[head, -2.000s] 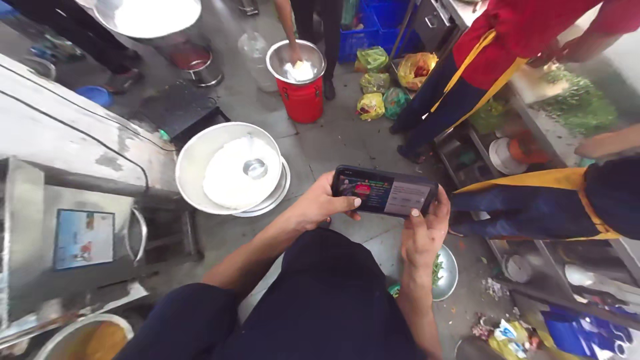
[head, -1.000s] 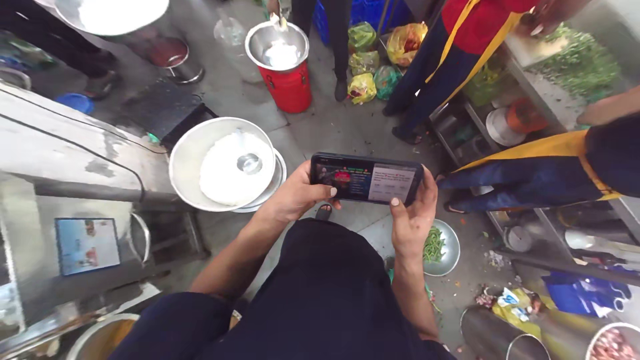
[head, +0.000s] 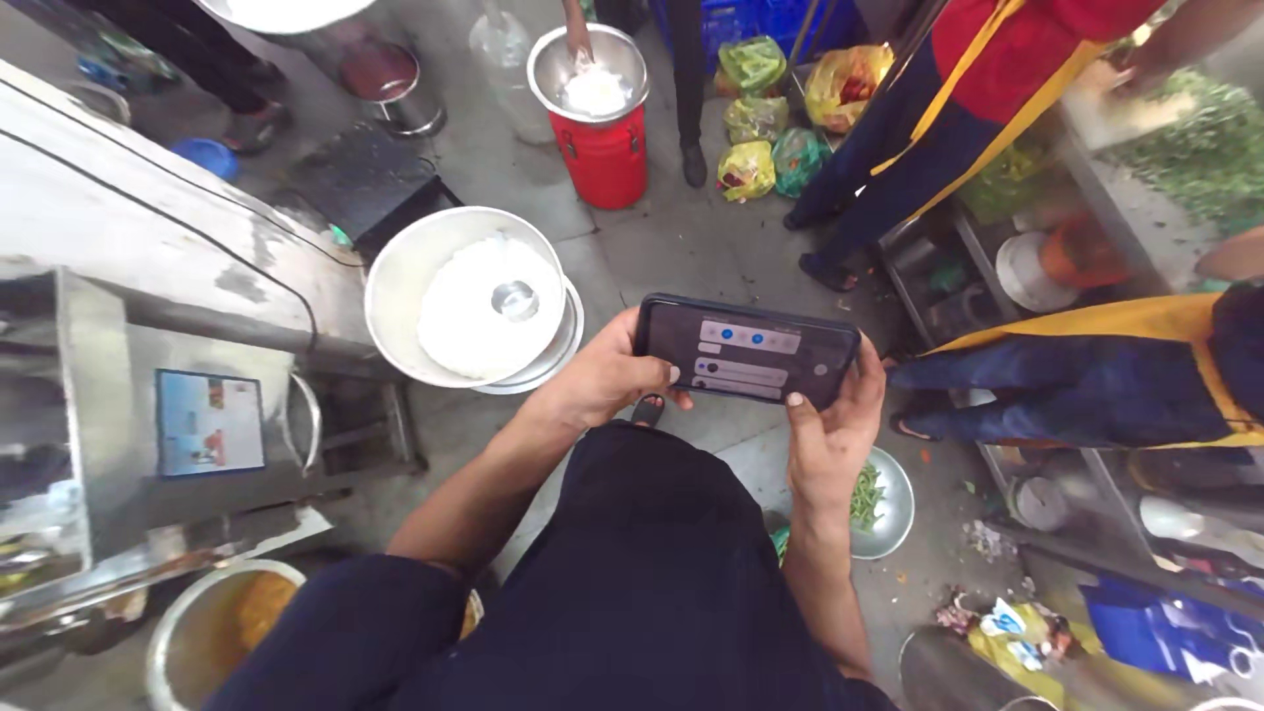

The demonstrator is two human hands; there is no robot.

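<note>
A dark smartphone (head: 748, 348) is held sideways at the middle of the head view, its lit screen facing up. My left hand (head: 617, 370) grips its left end, with the thumb on the screen's lower left edge. On the other end, my right hand (head: 837, 415) holds the phone with its thumb at the lower edge. To the left of my left hand stands a large pot (head: 390, 321) of white contents with a metal bowl (head: 515, 301) in it. Near my right wrist, a metal bowl (head: 897, 509) holds green pods on the floor.
Ahead, a person's hand reaches into a steel bowl (head: 640, 64) on a red drum (head: 607, 163). Plastic bags (head: 748, 170) lie on the floor. People in yellow aprons stand at the right beside a counter (head: 1096, 178). A pot (head: 173, 642) stands at lower left.
The phone's screen has changed from a picture with text to a panel of small icons and bars. Both hands still hold the phone. Ahead, the other person's hand has reached back into the steel bowl.
</note>
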